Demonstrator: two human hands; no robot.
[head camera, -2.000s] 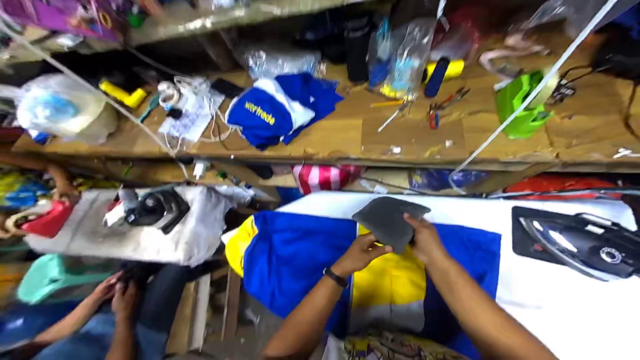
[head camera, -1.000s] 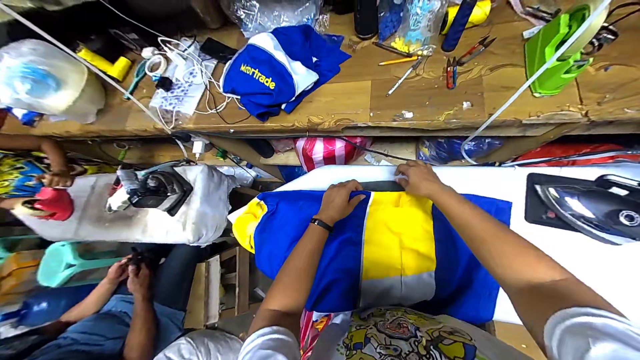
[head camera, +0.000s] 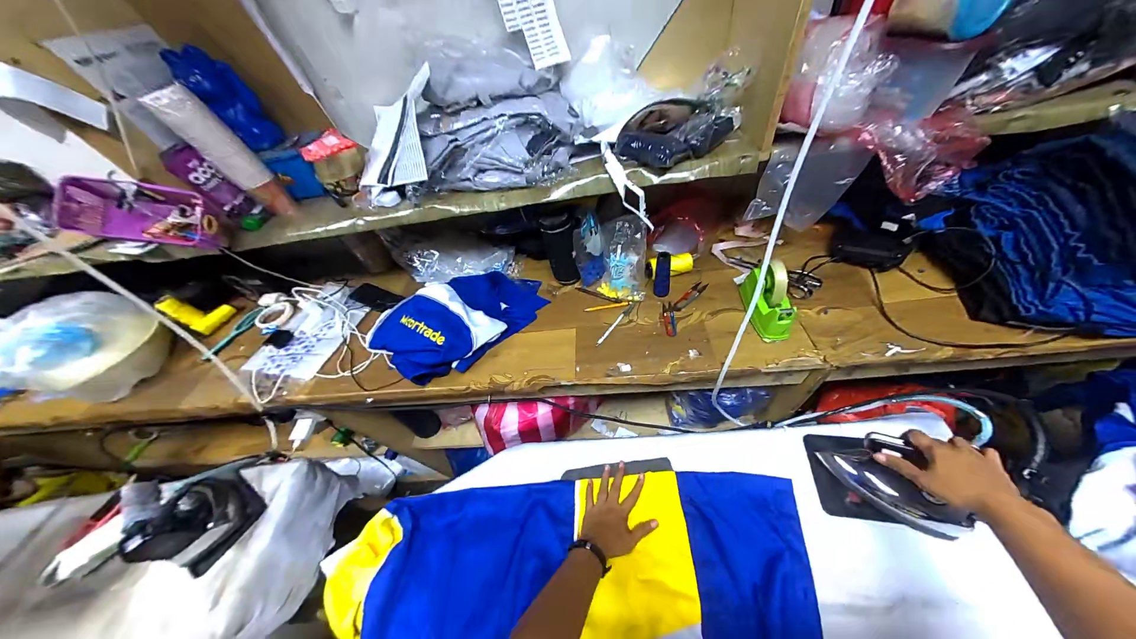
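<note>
My left hand (head camera: 612, 524) lies flat with spread fingers on the yellow panel of a blue and yellow garment (head camera: 479, 550), which is spread on a white-covered ironing surface (head camera: 923, 577). A dark grey sheet (head camera: 657, 464) shows partly from under the garment's upper edge, just above my fingers. To the right, my right hand (head camera: 950, 479) is closed around the handle of an electric iron (head camera: 865, 493). The iron is over a dark rest pad (head camera: 825, 453), its tip toward the upper left, right of the garment.
Behind runs a wooden workbench (head camera: 550, 355) with a folded blue cap or garment (head camera: 453, 324), pliers (head camera: 679, 306) and a green tape dispenser (head camera: 768, 306). White cords hang in front of it. At left, another iron (head camera: 191, 524) sits on a covered board (head camera: 293, 524).
My right hand has left the garment's upper edge and taken hold of the iron. My left hand has moved onto the yellow panel. The grey sheet, earlier in both hands, is partly beneath the garment. The view has tilted up.
</note>
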